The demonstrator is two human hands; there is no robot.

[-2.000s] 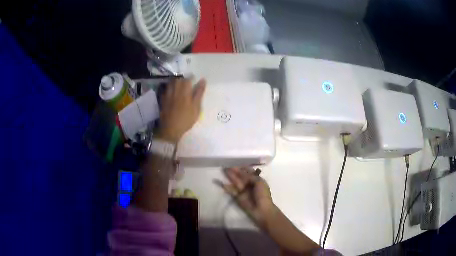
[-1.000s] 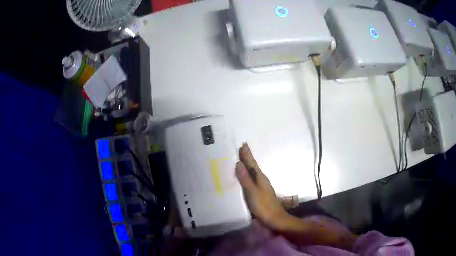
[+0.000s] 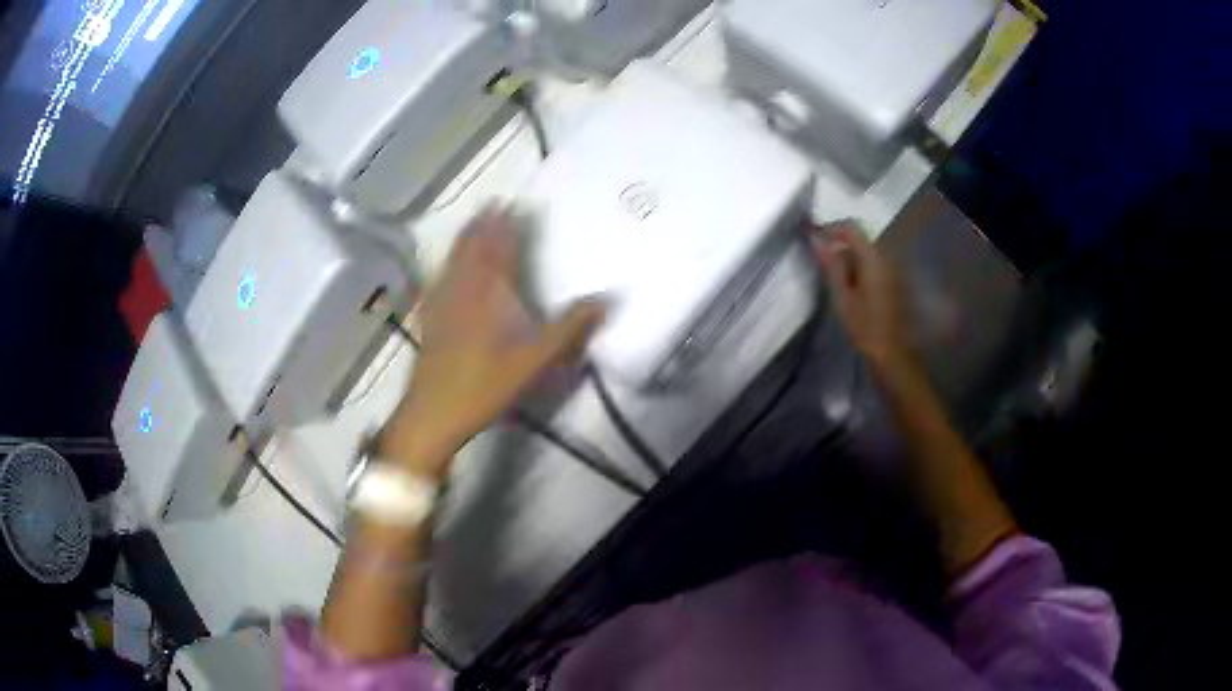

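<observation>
A white projector (image 3: 649,216) with an unlit ring mark on its top lies at the centre, near the table's front edge. My left hand (image 3: 473,331) is blurred at its left side, fingers and thumb spread, the thumb at its near left corner. My right hand (image 3: 858,284) is at its right corner, fingers bent; blur hides whether it grips. Whether the projector rests fully on the table cannot be told.
Projectors with blue rings stand at the left (image 3: 277,297), upper left (image 3: 392,101) and far left (image 3: 169,419). Another projector (image 3: 865,61) is at the upper right. Black cords (image 3: 581,452) cross the table. A fan (image 3: 43,513) is at the lower left.
The view has swung to the right along the table. The front projector shows its ring-marked top instead of its rear panel. My left hand has come into view beside it.
</observation>
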